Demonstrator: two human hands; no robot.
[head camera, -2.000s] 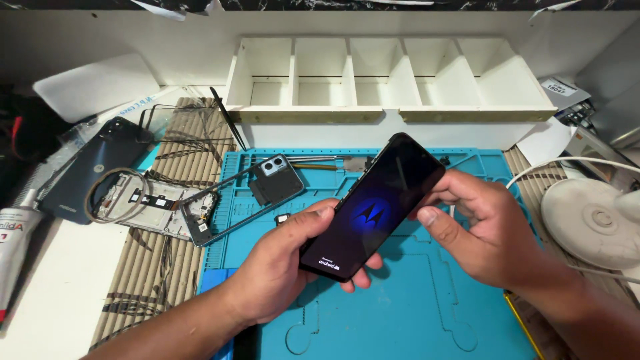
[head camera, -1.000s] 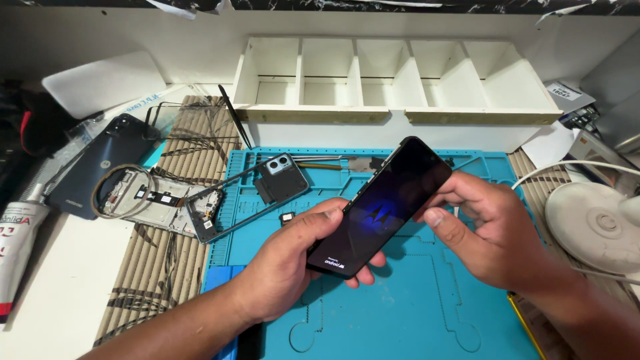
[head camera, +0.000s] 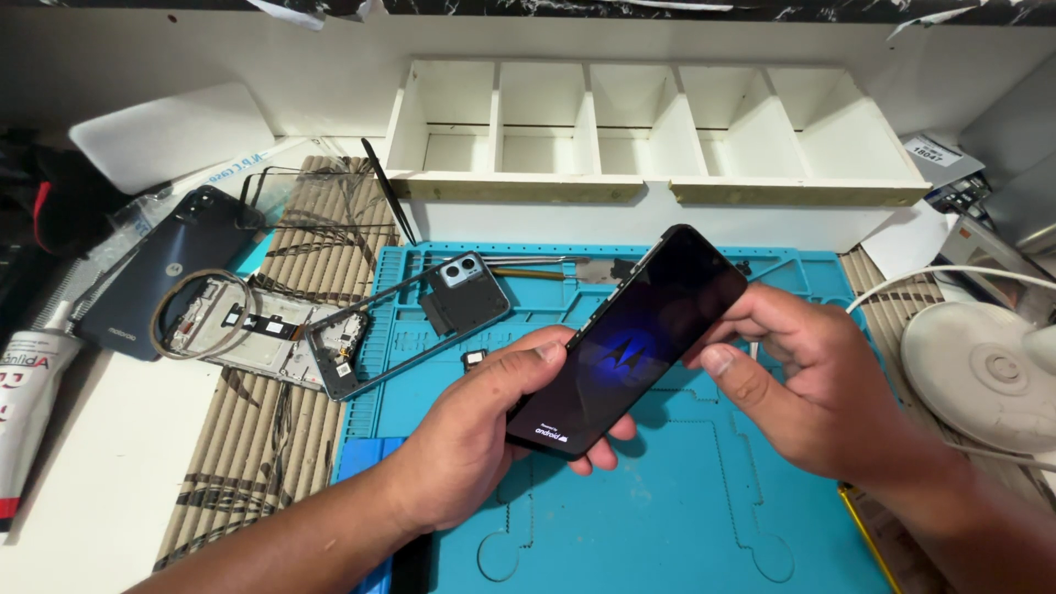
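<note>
A smartphone (head camera: 631, 346) with a lit Motorola start-up logo is tilted above the blue silicone repair mat (head camera: 627, 511). My left hand (head camera: 495, 404) grips its lower part, thumb on the near left edge and fingers beneath. My right hand (head camera: 792, 379) is at the phone's upper right edge, its fingertips partly behind it; whether they hold it is unclear. Left of the phone, a phone mid-frame with camera lenses (head camera: 412, 326) lies across the mat's edge. Beside it is an opened phone chassis (head camera: 256, 330) with a ring (head camera: 204, 313) over it.
A white compartment organizer (head camera: 652, 190) stands behind the mat. Tweezers (head camera: 388, 190) lean at its left end. A dark Motorola phone back (head camera: 169, 272) and a glue tube (head camera: 33, 412) lie left. A round white base (head camera: 982, 375) with a cable (head camera: 932, 276) sits right.
The logo on the phone's screen, dimmer and blurred one second ago, now shows clearly in blue. Both hands keep about the same hold and position.
</note>
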